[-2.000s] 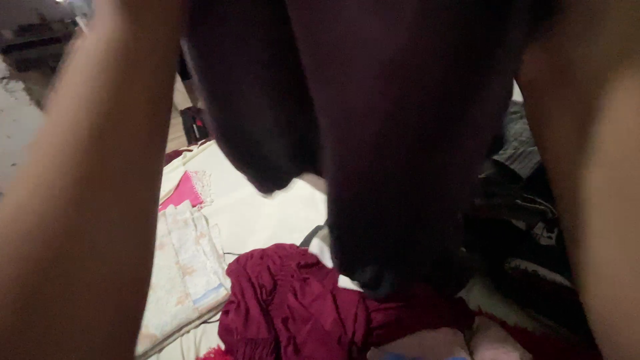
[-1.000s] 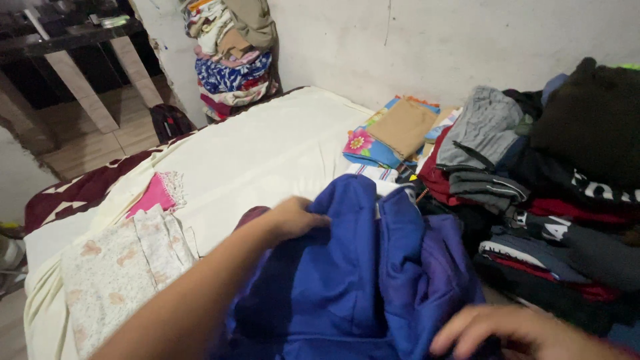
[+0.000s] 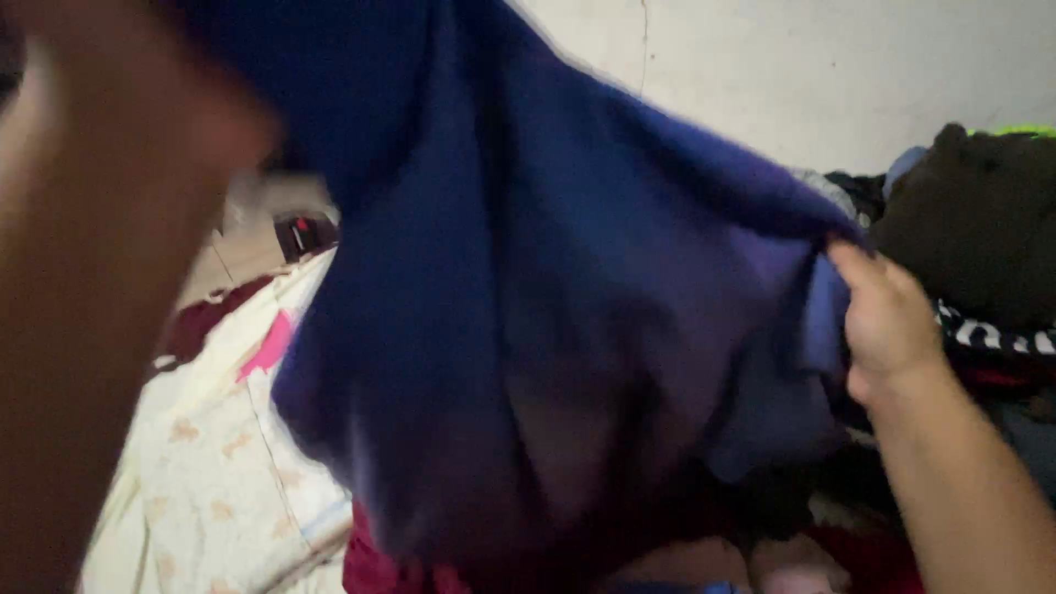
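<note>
A dark blue garment (image 3: pixel 528 272), spread and hanging, fills the middle of the head view. At the right, my right hand (image 3: pixel 891 322) grips its edge, the arm reaching up from the lower right. My left hand (image 3: pixel 206 124) is blurred at the upper left, close beside the garment's upper part; whether its fingers hold the cloth cannot be made out. Below the garment lies a dark red cloth (image 3: pixel 371 557). The garment hides much of the bed.
A white cloth with a faint floral print (image 3: pixel 214 462) and a pink cloth (image 3: pixel 268 346) lie on the bed at left. Piled dark clothes (image 3: pixel 973 231) stand at right, before a pale wall (image 3: pixel 784 66). A dark bag (image 3: pixel 305 235) is on the floor beyond.
The blue garment, bunched low over the bed one second ago, is now lifted and spread open across the view. Both hands have risen, the left one to the upper left.
</note>
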